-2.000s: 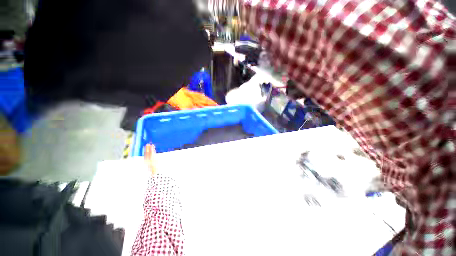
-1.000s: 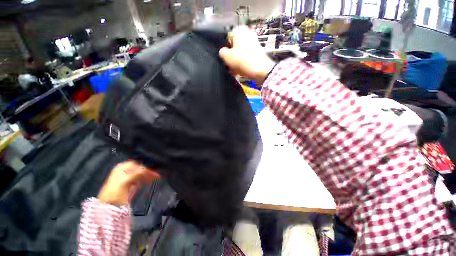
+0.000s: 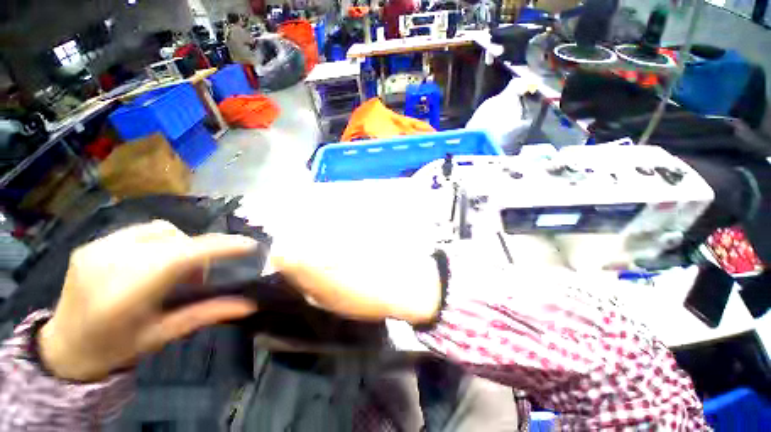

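My left hand [image 3: 139, 295] is at the left front, blurred, with thumb and fingers closed on black fabric [image 3: 287, 308]. My right hand [image 3: 355, 283] reaches across the front edge of the white table [image 3: 363, 219] and is at the same black fabric; its fingertips are hidden, so its grip cannot be told. The fabric hangs over my lap below the table edge. The white sewing machine [image 3: 592, 198] with its lit screen stands right of my right hand.
A blue crate [image 3: 397, 156] stands behind the table. A dark heap of black work [image 3: 161, 211] lies at the left. A black smartphone [image 3: 708, 295] lies right of the machine. Thread stand plates [image 3: 585, 54] are behind. A person [image 3: 240, 42] is far off.
The black piece, held up large before me, is now low by my lap. My right hand has come down and my left hand appears nearer. The sewing machine and crate have come into clear view.
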